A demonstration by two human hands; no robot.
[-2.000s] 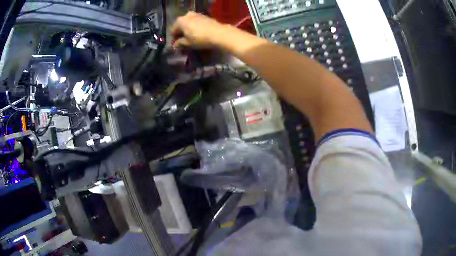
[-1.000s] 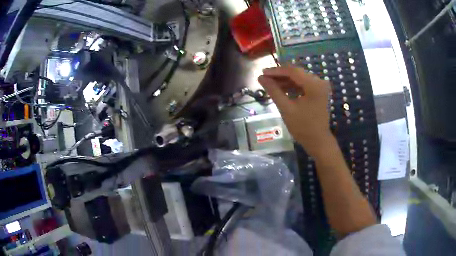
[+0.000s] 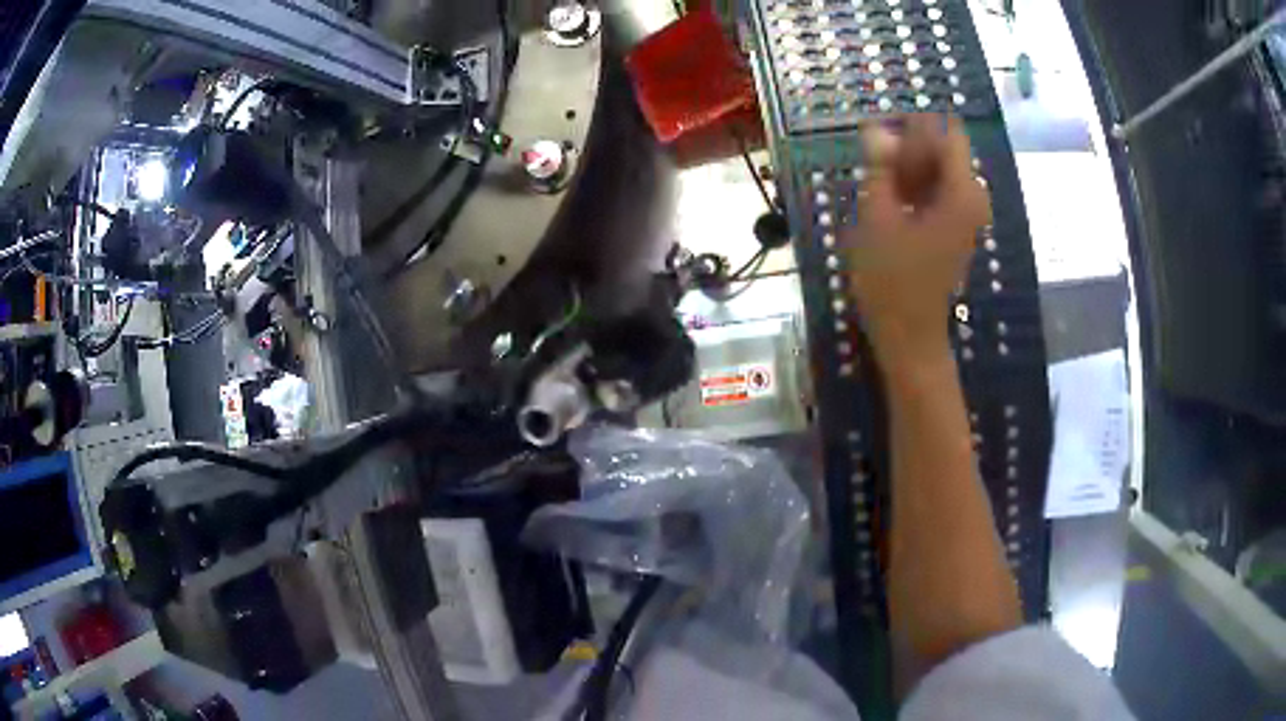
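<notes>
My right hand point(image 3: 920, 226) reaches up from the bottom right over the black part trays. Its fingers are curled and blurred, and I cannot tell whether they hold anything. The upper black tray point(image 3: 807, 102) has dense rows of small silvery parts. Another black tray point(image 3: 996, 369) below it has rows of small pale dots, partly hidden by my hand and forearm. My left hand is not in view.
A large round steel plate point(image 3: 516, 226) with fixtures is at upper left. A red box point(image 3: 691, 82) stands between it and the trays. A crumpled clear bag point(image 3: 705, 514) is below a metal box with a warning label point(image 3: 741, 383). Printed sheets point(image 3: 1086, 437) lie right of the trays.
My right hand has moved from over the round plate area, past the red box, to the right over the trays. The round plate and red box are now uncovered.
</notes>
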